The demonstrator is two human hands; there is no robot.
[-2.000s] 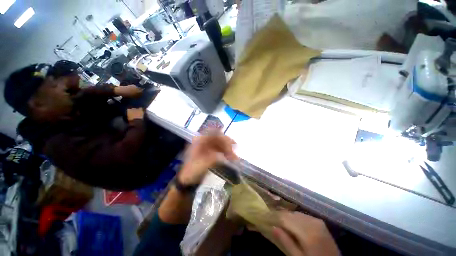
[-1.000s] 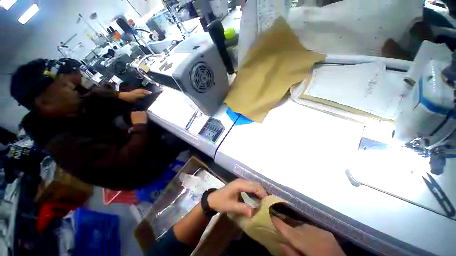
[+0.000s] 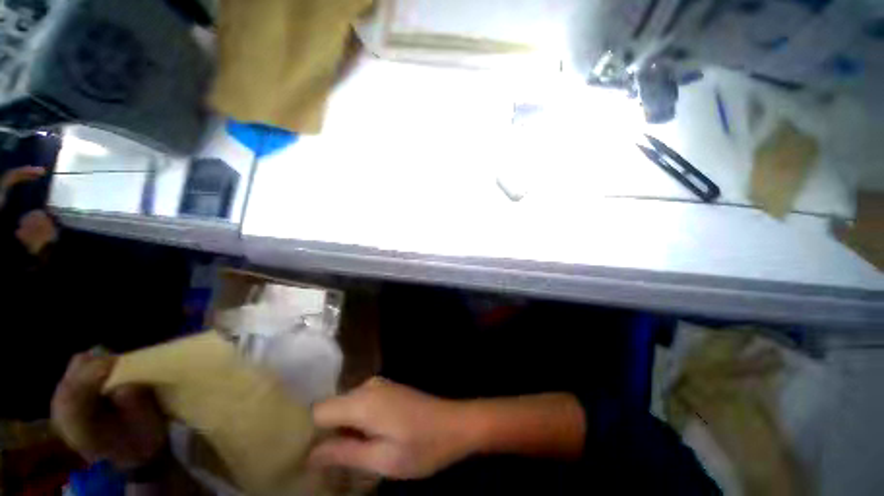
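Note:
A tan cloth piece [image 3: 228, 407] is held between my two hands at the lower left, below the table edge and over a box. My left hand [image 3: 107, 412] grips its left end and is blurred. My right hand [image 3: 397, 426] pinches its right side. Black thread snips [image 3: 681, 170] lie on the white table. The sewing machine head [image 3: 727, 34] and its brightly lit needle area are at the upper right.
A tan panel [image 3: 281, 63] lies at the upper left beside a grey fan-vented machine [image 3: 111, 73]. Small tan pieces [image 3: 783, 167] lie right of the snips. Crumpled cloth [image 3: 737, 397] hangs below right. Another person's hand [image 3: 37, 231] shows far left.
The view has swung right and down. Both hands have moved left with the cloth, which is now spread out between them instead of bunched at the table edge.

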